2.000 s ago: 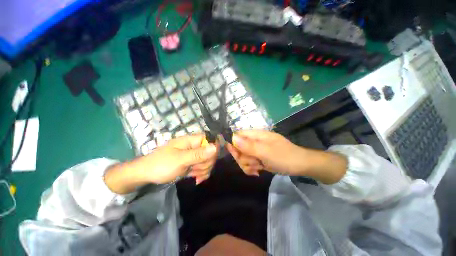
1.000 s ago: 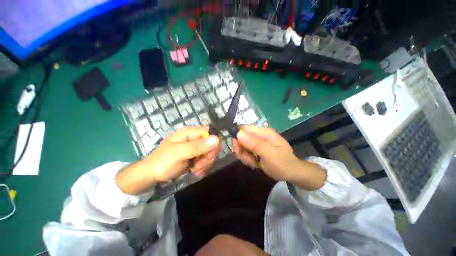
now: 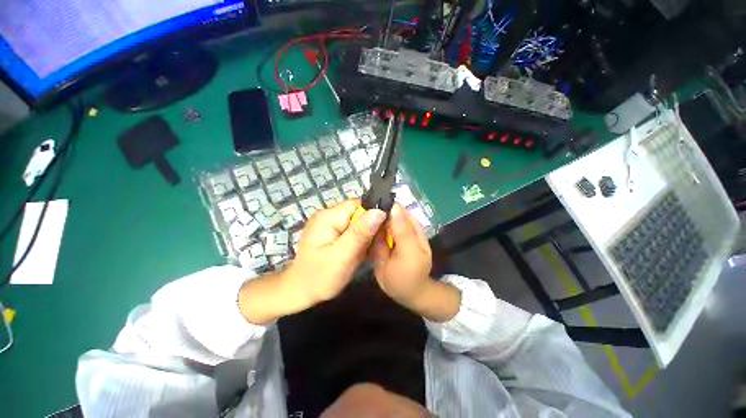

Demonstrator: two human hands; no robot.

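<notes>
Long-nose pliers (image 3: 382, 173) stand out between my two hands, jaws closed or nearly closed and pointing away from me. My left hand (image 3: 331, 251) grips the yellow-and-black handles from the left. My right hand (image 3: 406, 260) holds them from the right, close against my left hand. My fingers hide most of the handles. The clear tray (image 3: 214, 214), filled with pale square modules, lies on the green bench under and beyond the pliers. Some modules at its near left lie askew.
The black test fixture (image 3: 458, 114) with red lights stands beyond the tray. A phone (image 3: 251, 121), pink piece (image 3: 292, 102) and black paddle-shaped item (image 3: 150, 147) lie behind and left. At right, a white surface (image 3: 570, 177) bears two dark modules (image 3: 595, 187) and a dark-filled tray (image 3: 661, 260).
The spread jaws of the pliers have come together. My hands have moved closer to each other. The view has shifted slightly.
</notes>
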